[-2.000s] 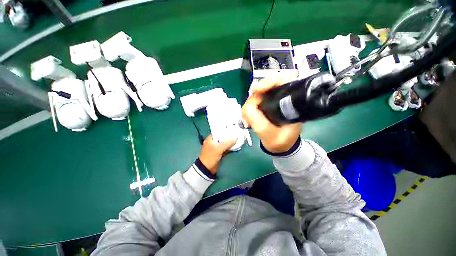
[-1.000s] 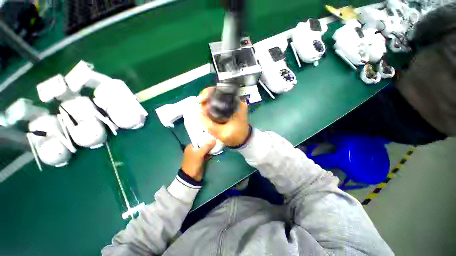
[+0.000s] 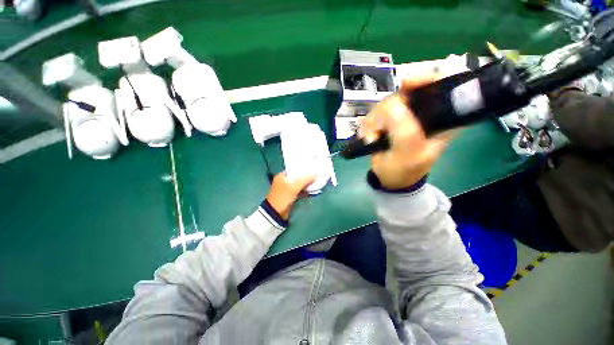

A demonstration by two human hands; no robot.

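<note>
A white security camera [image 3: 306,151] lies on the green bench in front of me, its bent arm toward the upper left and a thin black cable hanging at its left. My left hand [image 3: 291,191] holds its lower end. My right hand [image 3: 404,138] is closed around a black electric screwdriver [image 3: 441,104], tilted nearly flat, its tip pointing left just beside the camera's right side. I cannot tell if the tip touches it. The grey screw feeder [image 3: 367,81] stands behind, partly covered by my right hand.
Several finished-looking white cameras [image 3: 147,114] lie at the left. More camera units [image 3: 532,114] are at the right, partly behind the screwdriver. A person's dark sleeve [image 3: 582,121] reaches in at the right. A blue stool [image 3: 490,255] stands below the bench. A pale tape line [image 3: 176,189] crosses the mat.
The screwdriver has gone from upright over the camera to tilted right, with my right hand moved right off the camera. My left hand still holds the camera. The whole view has shifted.
</note>
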